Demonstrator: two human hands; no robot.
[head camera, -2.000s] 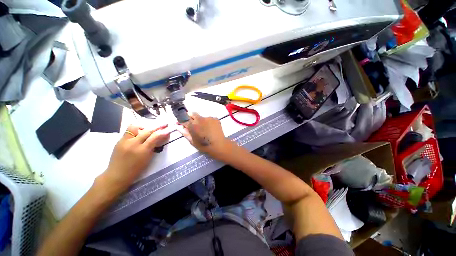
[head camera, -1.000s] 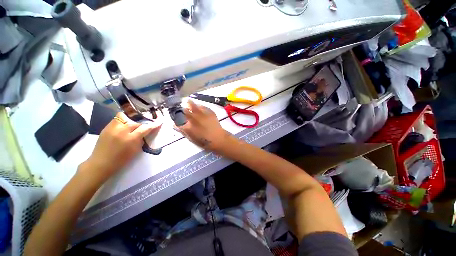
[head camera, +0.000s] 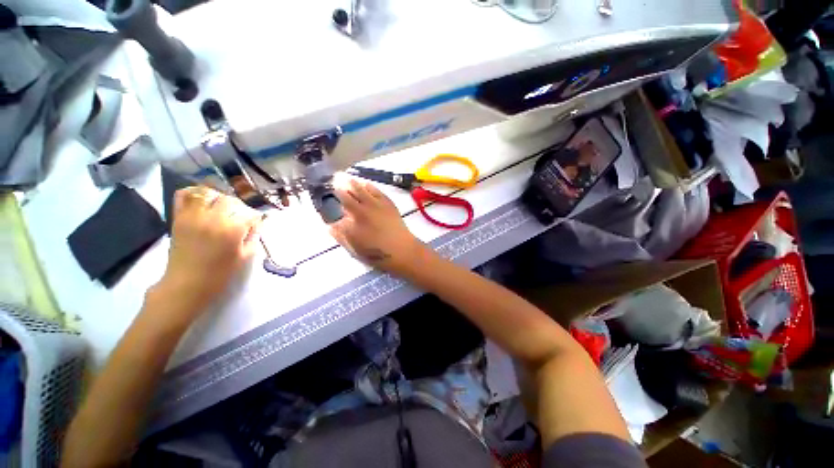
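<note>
The white sewing machine (head camera: 366, 91) spans the top, with its presser foot and needle (head camera: 285, 196) low at the left end. My left hand (head camera: 212, 233) is left of the needle, fingers bent together; whether it holds fabric is hidden. My right hand (head camera: 368, 219) lies right of the needle, fingertips at a small dark grey piece (head camera: 329, 207); its grip is unclear. A small dark curved piece (head camera: 279, 268) lies on the table between the hands. Flat dark fabric pieces (head camera: 116, 235) lie left of my left hand.
Scissors (head camera: 443, 187) and a smartphone (head camera: 576, 166) lie to the right. A ruler strip (head camera: 347, 302) runs along the front edge. Grey fabric is heaped far left, with a white basket (head camera: 57, 375) lower left. A cardboard box (head camera: 709, 292) and red basket (head camera: 788, 274) stand right.
My left hand has moved left and slightly up, away from the needle, and its fingers have bent in. The small curved piece shows more fully. My right hand has stayed near the needle.
</note>
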